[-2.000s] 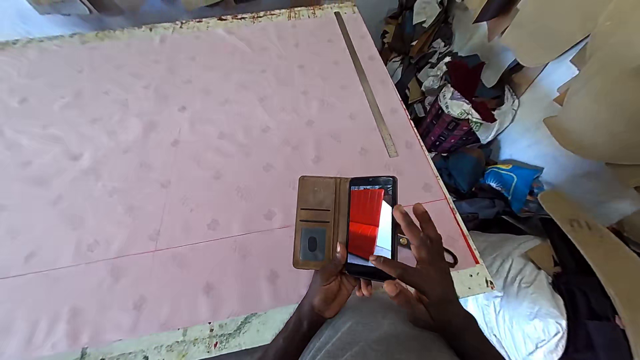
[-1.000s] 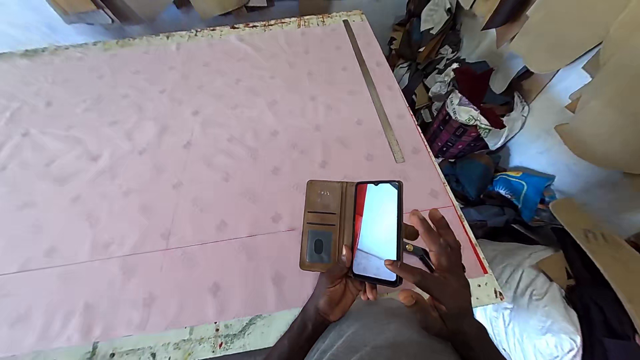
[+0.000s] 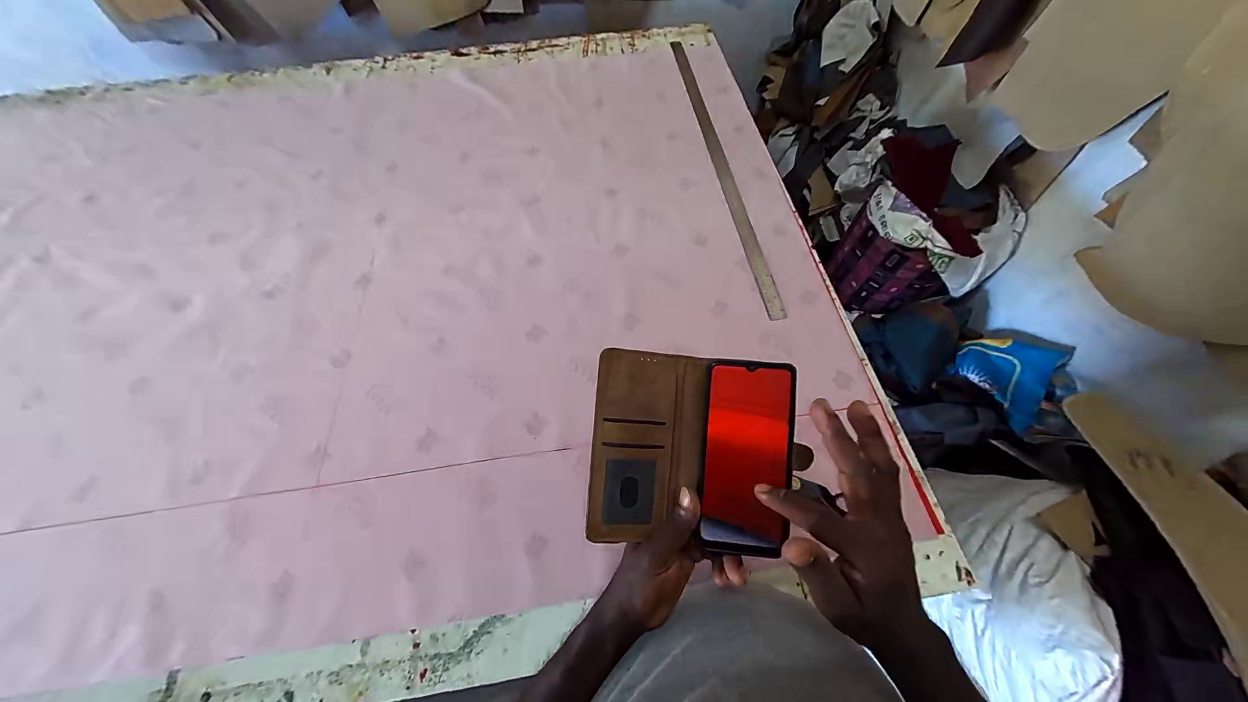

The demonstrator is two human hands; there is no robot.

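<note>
A smartphone [image 3: 747, 448] with a mostly red picture on its screen sits in an opened brown wallet-style phone case [image 3: 634, 395], low and right of centre. My left hand [image 3: 665, 575] holds it from below, thumb on the case's inner edge and fingertips showing beneath the phone. My right hand [image 3: 853, 531] has its fingers spread, the index fingertip at the screen's lower right edge. Behind the right fingers a small dark object with a loop is partly hidden. Beyond the phone, a long metal ruler [image 3: 729, 185] lies on pink patterned sheet material [image 3: 439, 244] marked with a drawn line.
The sheet covers a large table with a paint-stained edge [image 3: 390, 658]. Right of the table are a heap of scraps [image 3: 838, 107], a purple patterned bag [image 3: 882, 258], a blue bag [image 3: 1014, 370] and a white sack [image 3: 1024, 575]. Brown cardboard patterns [image 3: 1175, 205] hang on the wall.
The screen's picture has changed from red and white, then mostly white, to almost wholly red. The left hand keeps its hold on the phone and case.
</note>
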